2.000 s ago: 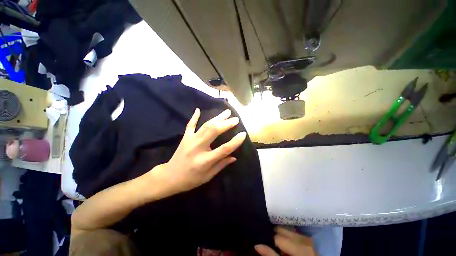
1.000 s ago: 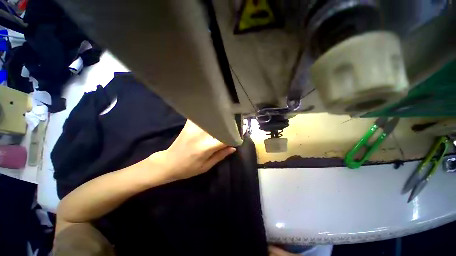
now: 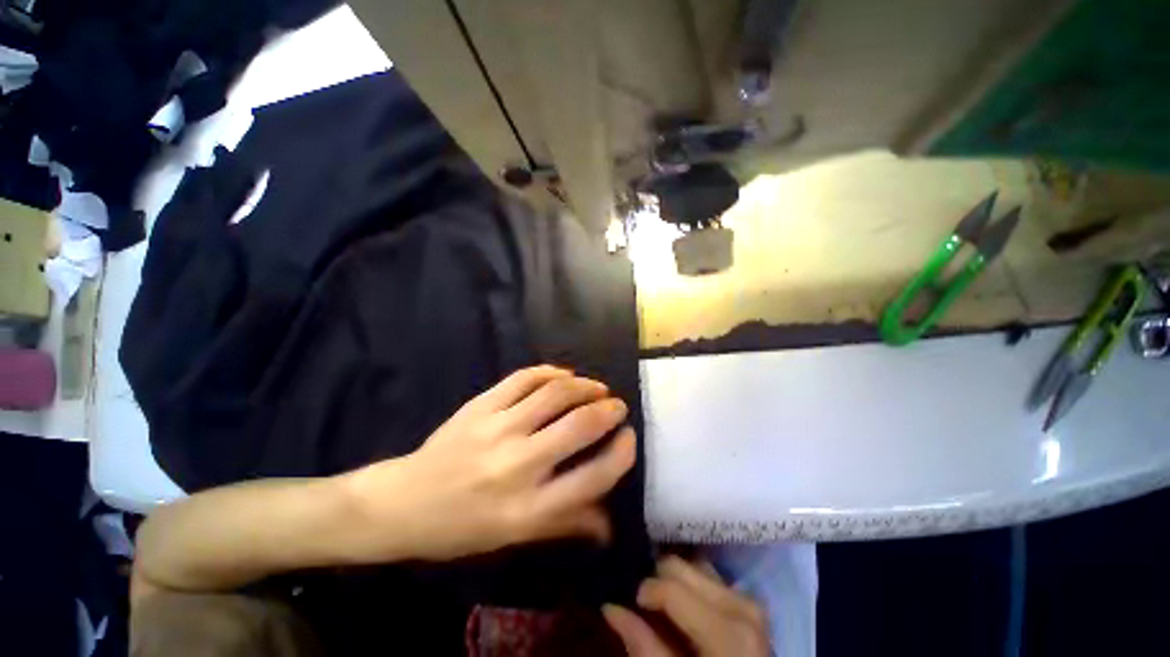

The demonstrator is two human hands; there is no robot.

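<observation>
The black fabric garment piece (image 3: 372, 282) lies over the left of the white table and hangs over its front edge towards my lap. Its straight right edge runs up to the needle area (image 3: 622, 231) under the sewing machine head (image 3: 565, 90). My left hand (image 3: 513, 462) lies on the cloth below the needle, fingers bent and fingertips close to that edge. My right hand (image 3: 693, 614) is at the bottom, below the table's front edge, partly cut off by the frame, with the cloth edge between thumb and fingers.
Green thread snips (image 3: 943, 276) lie on the machine bed (image 3: 821, 244). Yellow-green snips (image 3: 1091, 347) lie farther right beside a small metal part (image 3: 1151, 336). At left are a cream box (image 3: 23, 263), a pink spool (image 3: 26, 380), white scraps (image 3: 80, 244) and more black cloth (image 3: 77, 77).
My left hand has moved down from the needle along the cloth. The cloth has shifted up past the needle at the back. My right hand shows more again. The camera view has shifted.
</observation>
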